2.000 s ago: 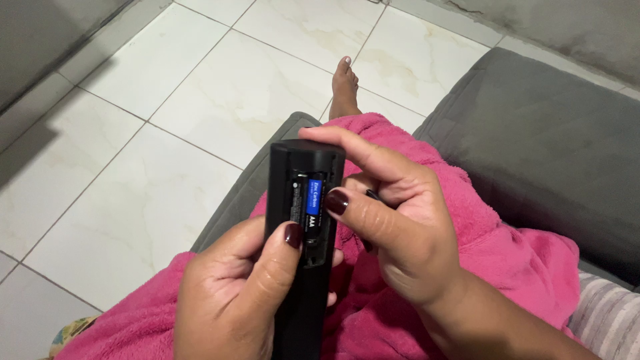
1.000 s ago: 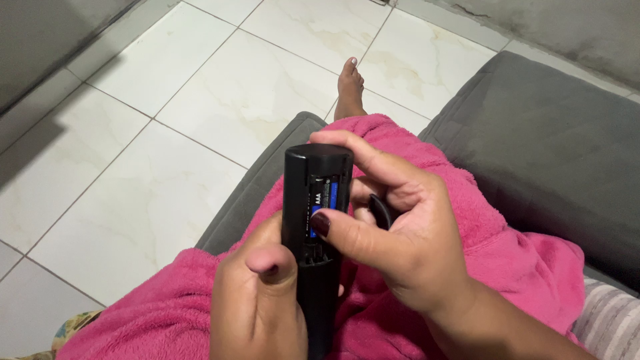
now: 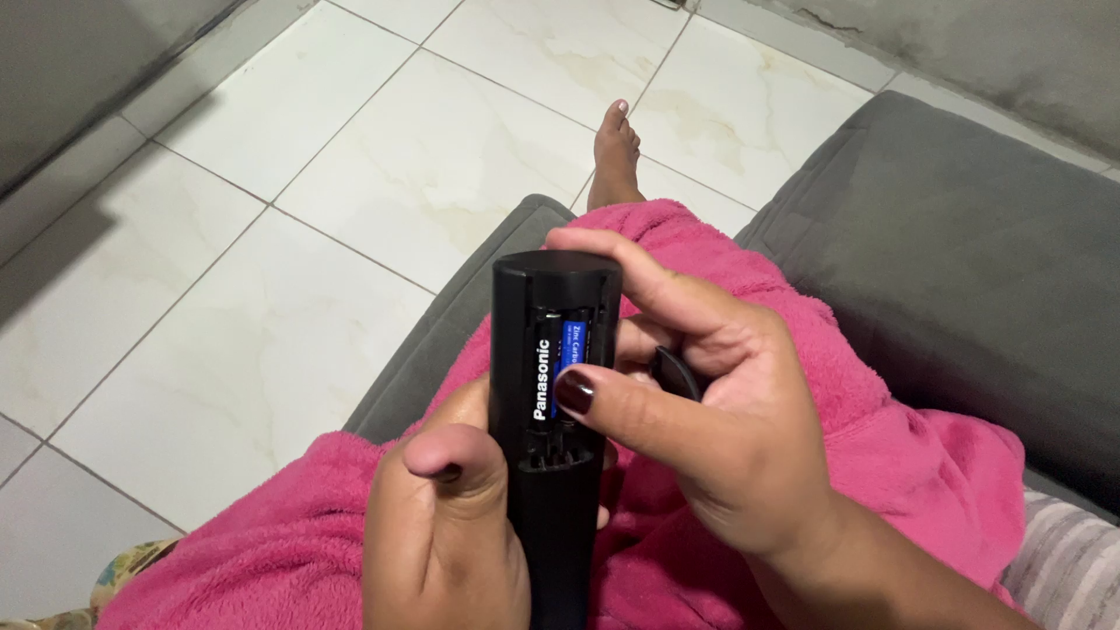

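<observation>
A black remote control (image 3: 551, 542) stands tilted with its battery bay uncovered. Inside lie a black Panasonic battery (image 3: 542, 372) and, beside it on the right, a blue-labelled battery (image 3: 573, 343), partly under my thumb. My left hand (image 3: 451, 516) is wrapped around the remote's lower part, thumb raised off it. The thumb of my right hand (image 3: 726, 402) presses on the blue-labelled battery, while the index finger rests on the remote's top end. A small curved black cover (image 3: 675, 373) is held among the lower fingers of that same hand.
A pink plush blanket (image 3: 910, 455) covers my lap, over a grey cushioned seat (image 3: 962, 262). My bare foot (image 3: 616, 157) shows beyond it above the white floor tiles (image 3: 350, 210). Striped fabric (image 3: 1063, 560) lies at the lower right, patterned fabric (image 3: 131, 564) at the lower left.
The left thumb has lifted off the remote's edge. The batteries have turned, so the Panasonic lettering now faces up. The right thumb has stayed on the batteries.
</observation>
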